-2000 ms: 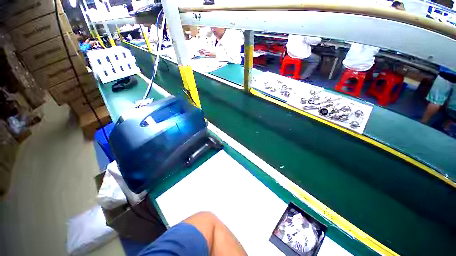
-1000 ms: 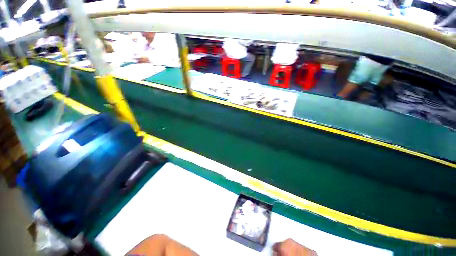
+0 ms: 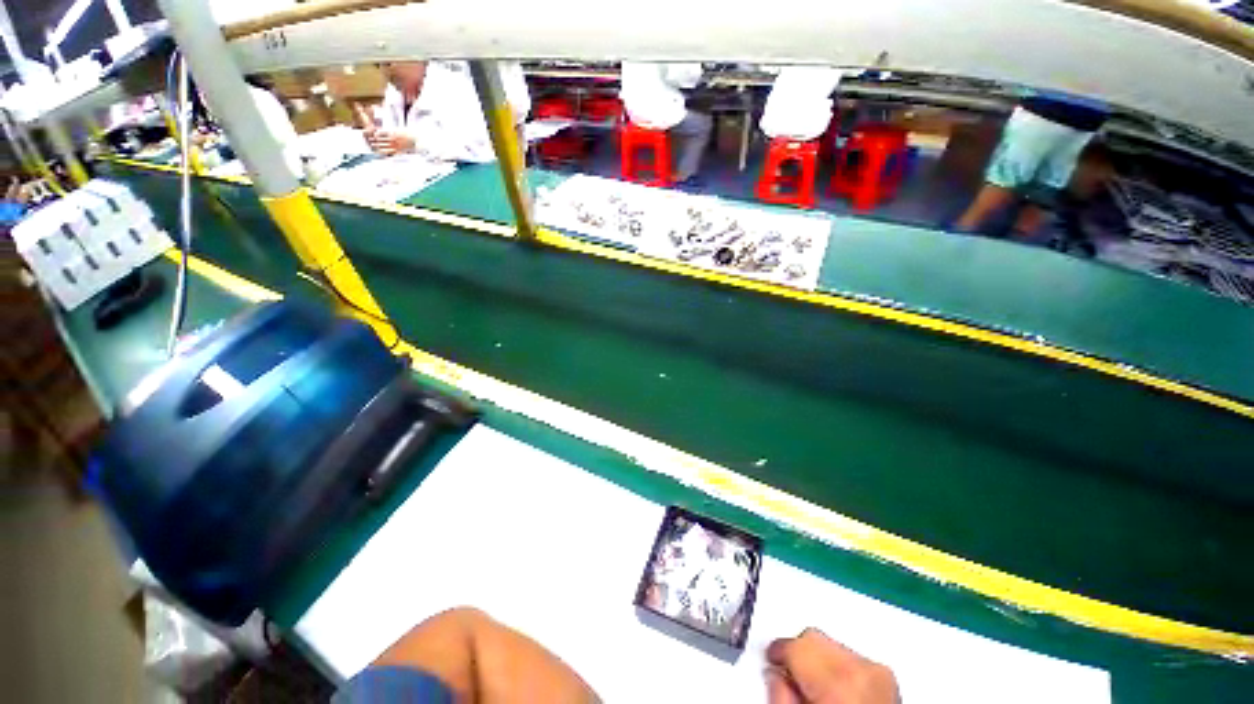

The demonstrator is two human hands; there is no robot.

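A black open square tray (image 3: pixel 701 580) holding jumbled white and silver bits stands on the white work mat (image 3: pixel 550 550). My right hand (image 3: pixel 832 671) is at the bottom edge, just right of the tray, with fingers curled; its lower part is cut off and I cannot tell whether it holds anything. My left arm, with a blue sleeve, comes in at the bottom left of the tray; my left hand is below the picture's edge.
A dark-blue domed machine (image 3: pixel 261 440) stands at the mat's left end. The green conveyor belt (image 3: pixel 770 399) runs beyond a yellow edge. Across it, loose watches lie on a white sheet (image 3: pixel 681 234). A white slotted rack (image 3: pixel 90 241), red stools (image 3: pixel 791 168) and several people are farther off.
The view has turned right, so the machine and tray shifted left in the picture. My right hand has come into view beside the tray. The person in light shorts now bends lower.
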